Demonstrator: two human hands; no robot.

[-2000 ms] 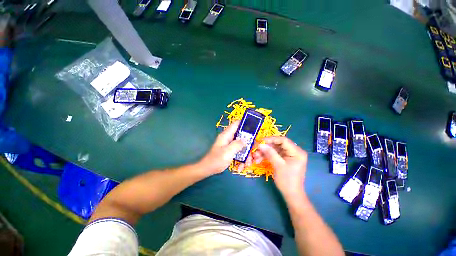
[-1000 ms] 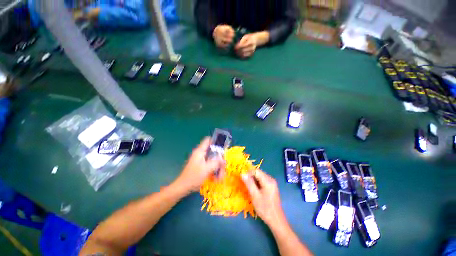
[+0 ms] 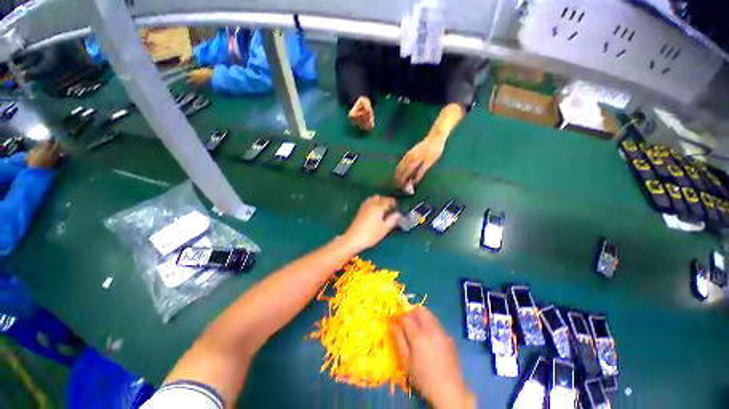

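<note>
A loose heap of yellow-orange strips (image 3: 364, 327) lies on the green bench in front of me. My left hand (image 3: 374, 224) is stretched past the heap to the belt. Its fingertips are on the left end of a mobile phone (image 3: 417, 216), which lies low at the belt. My right hand (image 3: 424, 343) is at the heap's right side with its fingertips among the strips. It is blurred, and whether it pinches a strip cannot be seen. An overlapping cluster of phones (image 3: 502, 331) lies right of the heap, partly cut off below.
A clear plastic bag (image 3: 172, 295) with white cards and a dark phone (image 3: 209, 257) lies left. Phones line the belt. A grey post (image 3: 172, 120) stands left of centre. Another person's hand (image 3: 420, 160) reaches close to mine. A black parts tray (image 3: 679, 184) is at right.
My left hand has moved forward from above the heap to the belt with the phone. My right hand remains at the heap. The opposite person's hand has reached forward. The view has tilted up.
</note>
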